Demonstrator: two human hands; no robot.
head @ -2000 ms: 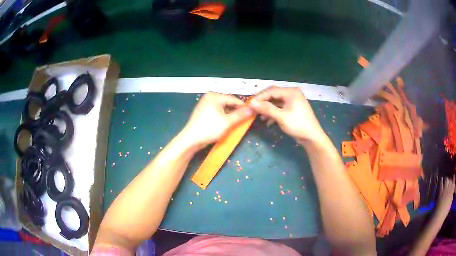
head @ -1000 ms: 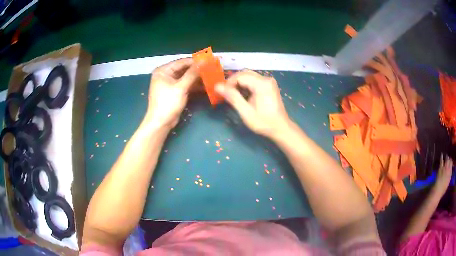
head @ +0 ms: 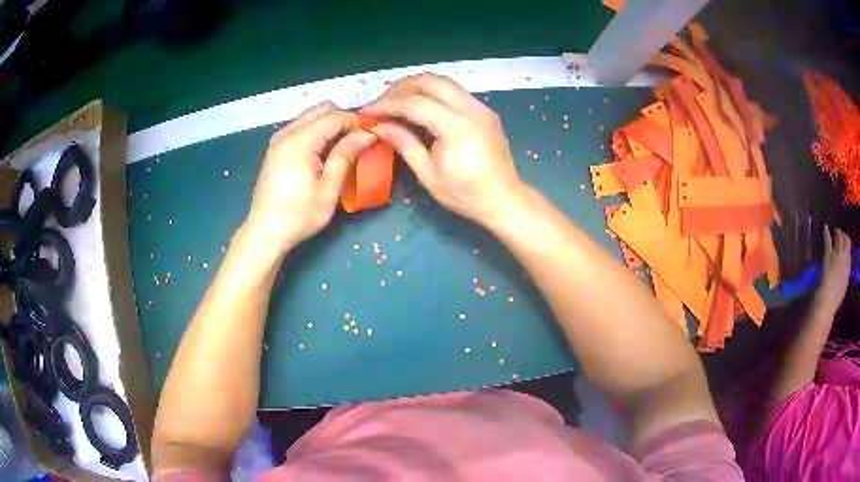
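Note:
An orange carry strap is folded into a loop that hangs below my fingertips, over the bench mat near the pale rail. My left hand pinches its upper end from the left. My right hand pinches the same end from the right, and the fingertips of both hands meet there. The strap's ends are mostly hidden by my fingers. A heap of flat orange straps with small punched holes lies at the right.
A shallow cardboard box at left holds several black rings. A pale rail and grey post border the green belt. Tiny orange scraps dot the mat. A neighbouring person's arm is at far right beside fine orange-red parts.
The strap was flat two seconds ago and is now folded into a hanging loop, with both hands closed together at its top. The view has shifted, and the straps and box sit further left in it.

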